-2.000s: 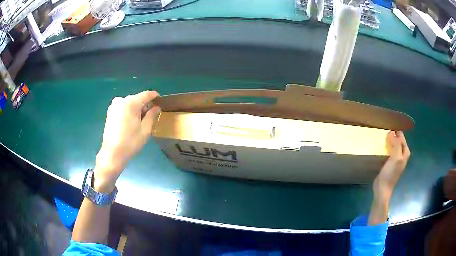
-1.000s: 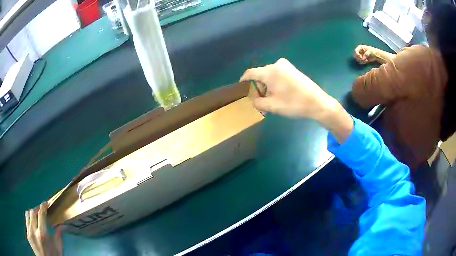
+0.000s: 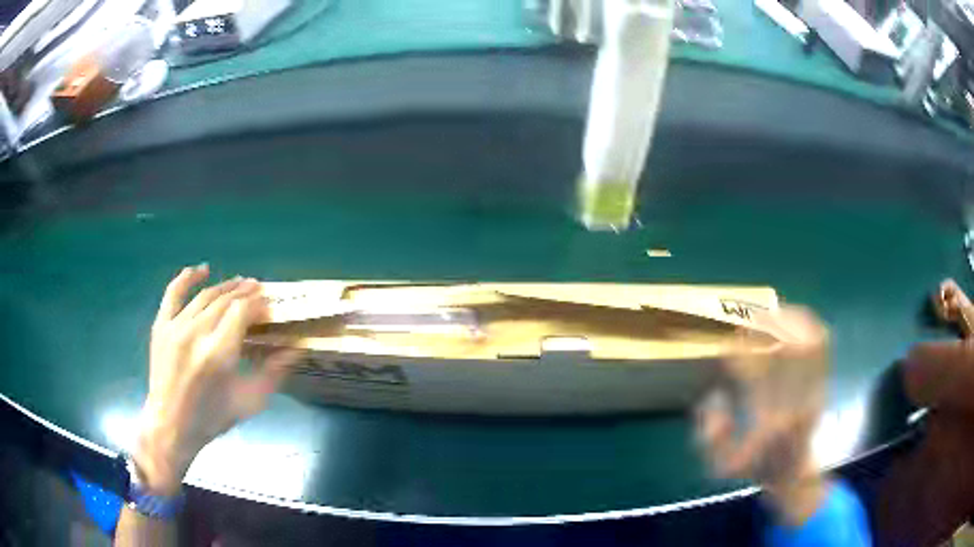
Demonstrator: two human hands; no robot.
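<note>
The long tan carton (image 3: 502, 385) lies across the green bench with its printed front side facing me. Its lid flap (image 3: 619, 295) is folded over the top but bulges, leaving a dark gap. The pale carry handle (image 3: 411, 319) shows in the opening, left of the middle. My left hand (image 3: 214, 347) holds the carton's left end, fingers over the top edge and thumb at the front. My right hand (image 3: 769, 390) is at the right end, strongly blurred; its fingers' grip cannot be made out.
A wrapped whitish post (image 3: 628, 112) with yellow-green tape at its foot stands behind the carton. A small tan scrap (image 3: 659, 253) lies beside it. A neighbouring person's hand (image 3: 951, 307) and brown sleeve show at right. A raised green shelf (image 3: 427, 32) holds equipment at the back.
The lid flap has come down from standing open to lying over the top. The view has swung back, so the carton lies level across it; my right hand has moved to the front right.
</note>
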